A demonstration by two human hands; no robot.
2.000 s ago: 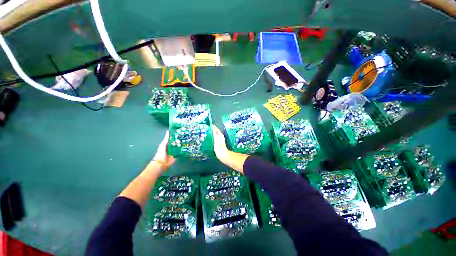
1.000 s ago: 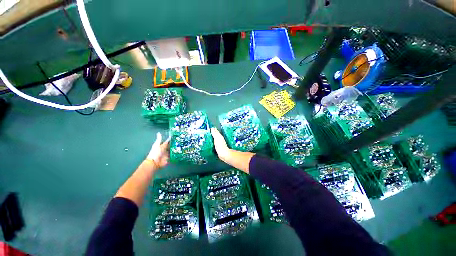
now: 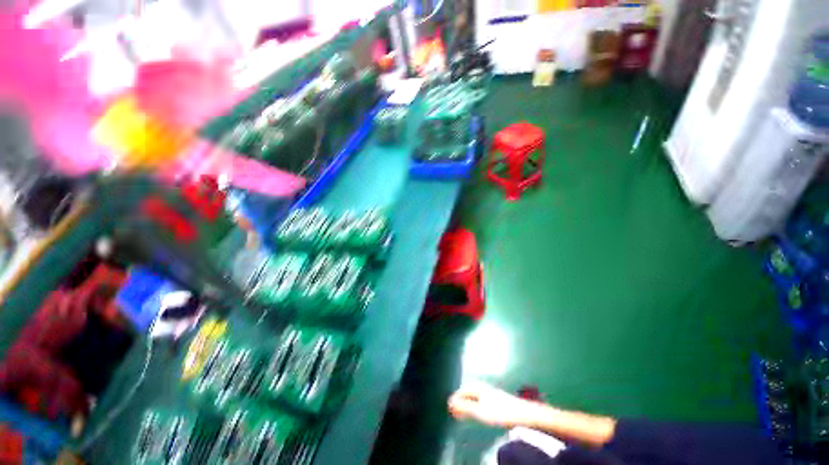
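Several stacks of green circuit boards (image 3: pixel 306 368) stand on the green bench (image 3: pixel 386 300) at the lower left, blurred by motion. My right hand (image 3: pixel 474 403) is at the lower middle, past the bench edge and above the floor, touching no board. Its fingers look curled and blurred, and I cannot tell if it holds anything. My left hand is not in view. A white cloth (image 3: pixel 538 440) lies below my right forearm.
Two red stools (image 3: pixel 518 154) stand along the bench's right side. A blue tote (image 3: pixel 443 169) with boards sits at the bench's far end. White appliances (image 3: pixel 727 136) stand at the right. A blue bin (image 3: pixel 765 409) is at the lower right. A person in dark red (image 3: pixel 59 336) is at the left.
The view has swung right along the bench to the floor. My hands were around a board stack. My right hand is now off it, beyond the bench edge, and my left hand has left the picture.
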